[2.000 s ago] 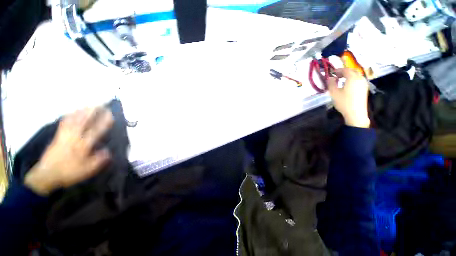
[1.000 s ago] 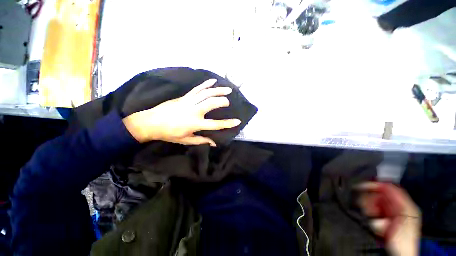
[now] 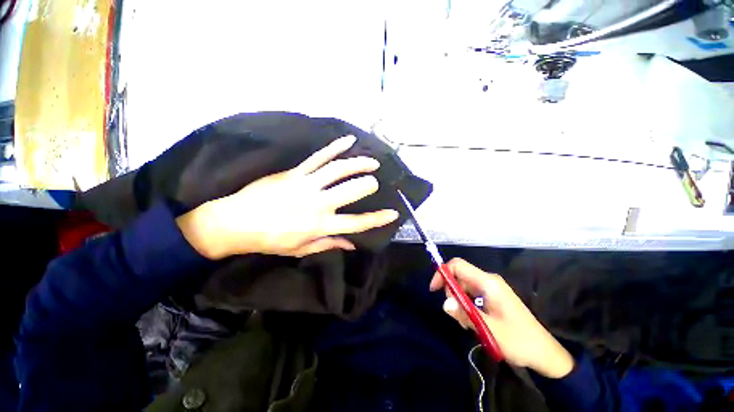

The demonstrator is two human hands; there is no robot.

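A dark brown fabric piece (image 3: 241,153) lies bunched on the white table's front edge and hangs over it. My left hand (image 3: 282,209) lies flat on top of it, fingers spread, pressing it down. My right hand (image 3: 499,314) is shut on the red handles of the scissors (image 3: 465,302), just in front of the table edge. The silver blades look closed and point up and left, their tip over the fabric's right corner. Whether the tip touches the cloth I cannot tell.
The needle area (image 3: 553,68) of the sewing machine is at the upper right. A thin dark thread (image 3: 547,151) crosses the table (image 3: 499,193). Green-and-black snips or a small tool (image 3: 688,177) lie at right. A yellowish board (image 3: 64,96) stands at left.
My right hand has moved left and up from the lower right, bringing the scissors to the fabric's right corner. My left hand stays on the fabric. The view has shifted slightly.
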